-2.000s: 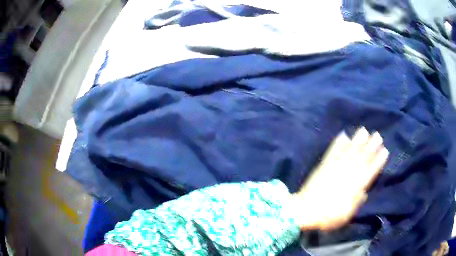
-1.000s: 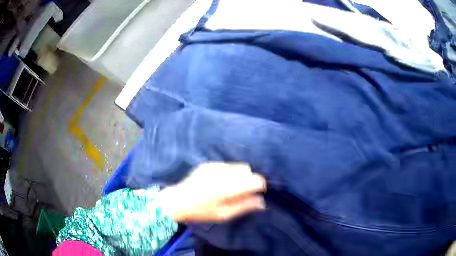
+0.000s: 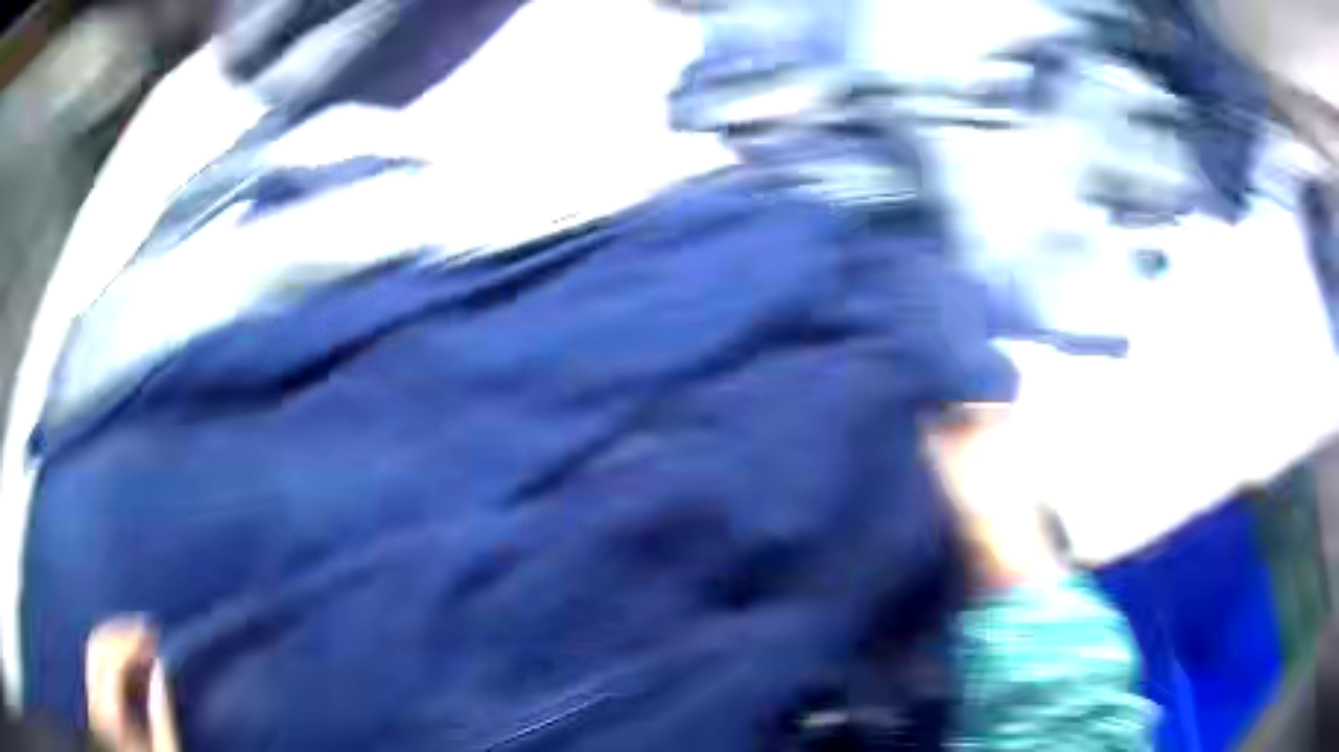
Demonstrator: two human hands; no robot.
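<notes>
A dark blue denim garment [image 3: 485, 441] lies spread over the white-topped table, blurred, with folds running across it and a pale area along its far left side. My left hand [image 3: 129, 683] is at the lower left edge of the picture, cut off, with a few fingers against the cloth; its grip is not clear. My right hand [image 3: 991, 478], in a teal sleeve, is at the garment's right edge. Its fingertips are hidden at the cloth, which it appears to hold. No tool can be made out.
Mixed pale and dark denim pieces [image 3: 1057, 162] lie in a heap at the far right. The white table top [image 3: 1175, 397] shows right of the garment. A bright blue bin or bag [image 3: 1212, 632] is below the table edge at the lower right.
The view has turned right, from the floor with yellow lines to the table's right side. My right hand has come into clear view; my left hand now shows only at the lower left.
</notes>
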